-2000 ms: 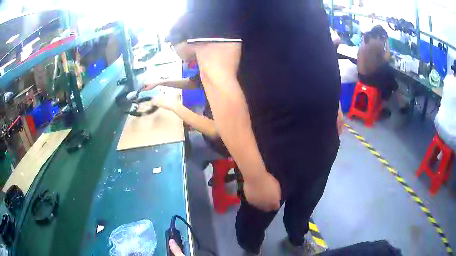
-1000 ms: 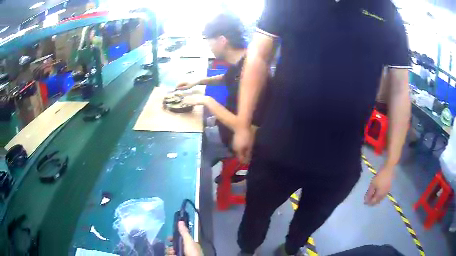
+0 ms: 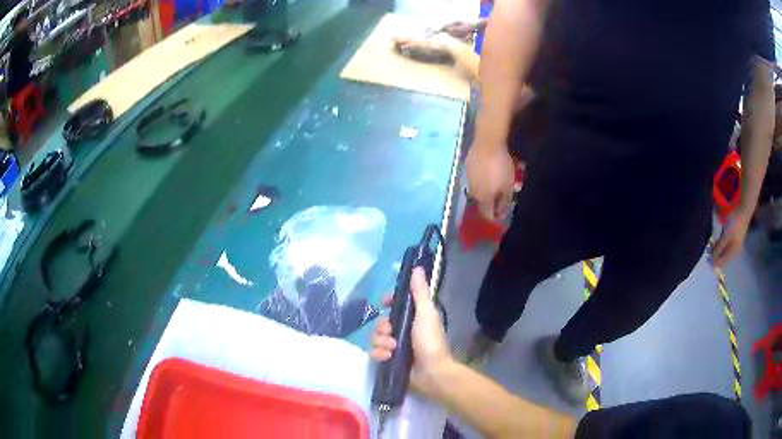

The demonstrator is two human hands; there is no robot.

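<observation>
My right hand [image 3: 420, 339] is closed around the black electric screwdriver [image 3: 396, 351] at the worktop's right edge. The screwdriver's metal bit points down, and its black cord loops at the top end. The red tray [image 3: 249, 393] is cut off by the bottom edge and lies on white foam sheet [image 3: 225, 336]. A crumpled clear plastic bag [image 3: 330, 249], with dark contents at its near end, lies beyond the foam. My left hand is not in view.
Black headbands [image 3: 170, 129] lie on the green conveyor [image 3: 129, 210] at left. A person in dark clothes [image 3: 630, 171] stands at right beside the worktop. Another person's hands hold a headband [image 3: 424, 51] over a tan board [image 3: 377, 67]. Red stools and yellow-black floor tape show at right.
The view has tilted down, bringing the red tray, foam and more of my right hand and forearm into sight. The standing person appears further right. The screwdriver stays in my right hand.
</observation>
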